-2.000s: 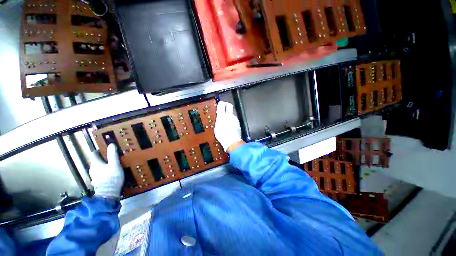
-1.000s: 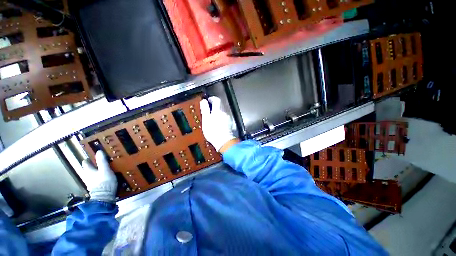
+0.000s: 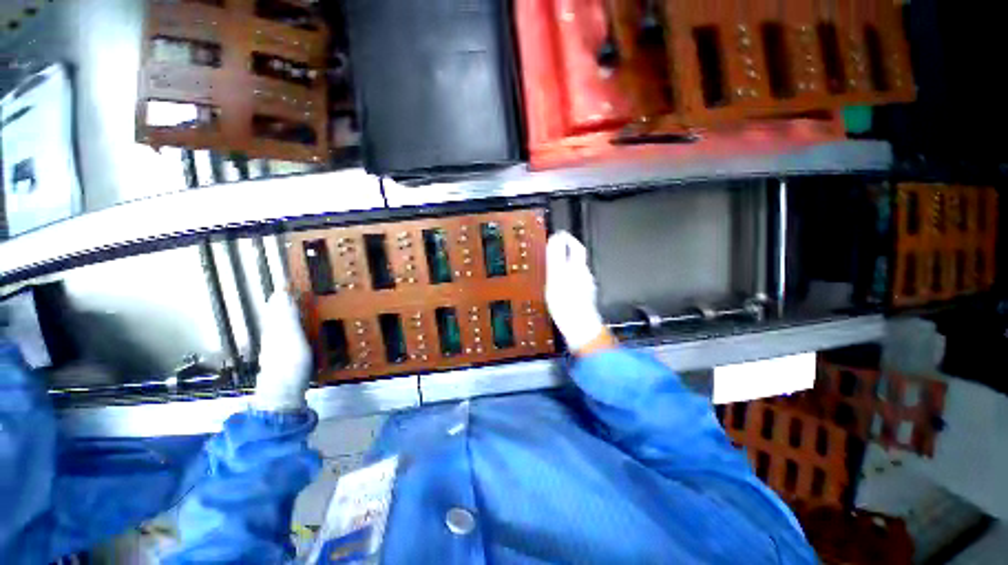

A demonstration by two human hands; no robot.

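Observation:
An orange-brown fixture plate (image 3: 426,296) lies across the conveyor rails in front of me. It has two rows of windows, and green circuit board shows through several of them. My gloved left hand (image 3: 284,348) is against the plate's left edge. My gloved right hand (image 3: 574,289) is against its right edge. The two hands hold the plate between them. The fingertips at the edges are partly blurred, and what lies under the plate is hidden.
Behind the conveyor (image 3: 652,347) are a black tray (image 3: 434,83), a red bin (image 3: 586,138) with orange plates on top, and another orange plate (image 3: 232,83). One plate (image 3: 945,243) sits farther right. More plates (image 3: 790,447) lie low at right. A blue sleeve (image 3: 28,464) shows at far left.
The view has turned and shifted, so the plate now looks level. My left thumb, earlier over the plate's left part, is now at its side edge. A blue sleeve shows more at far left.

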